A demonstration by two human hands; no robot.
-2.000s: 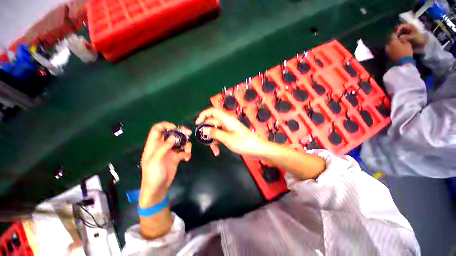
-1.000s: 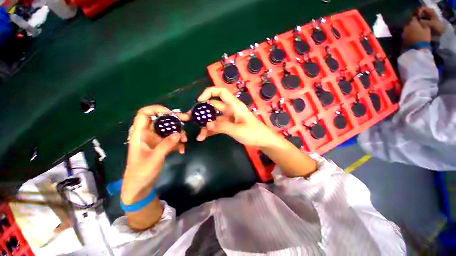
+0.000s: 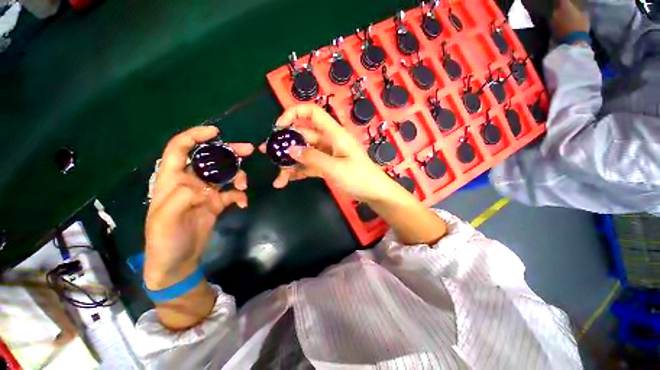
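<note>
My left hand (image 3: 192,188) holds a round black glossy display module (image 3: 215,162) between thumb and fingers, its shiny face up. My right hand (image 3: 307,148) holds a second, similar round disc (image 3: 285,147) by its edge, with the thumb over part of it. The two hands are close together but apart, above the dark mat. To the right, a red parts tray (image 3: 423,97) holds rows of black discs with short tails. My right forearm passes over the tray's near left edge.
A small round unit (image 3: 66,159) lies on the green belt (image 3: 130,79) at left. Papers (image 3: 43,318) and a white device (image 3: 108,325) with a black cable are at lower left. Another person's sleeve (image 3: 579,130) is beyond the tray at right. Blue bins (image 3: 640,318) stand at lower right.
The view has shifted, so the tray sits further left and higher. Both hands still hold their discs. The left hand's disc is turned more face up, and the gap between the discs is slightly wider.
</note>
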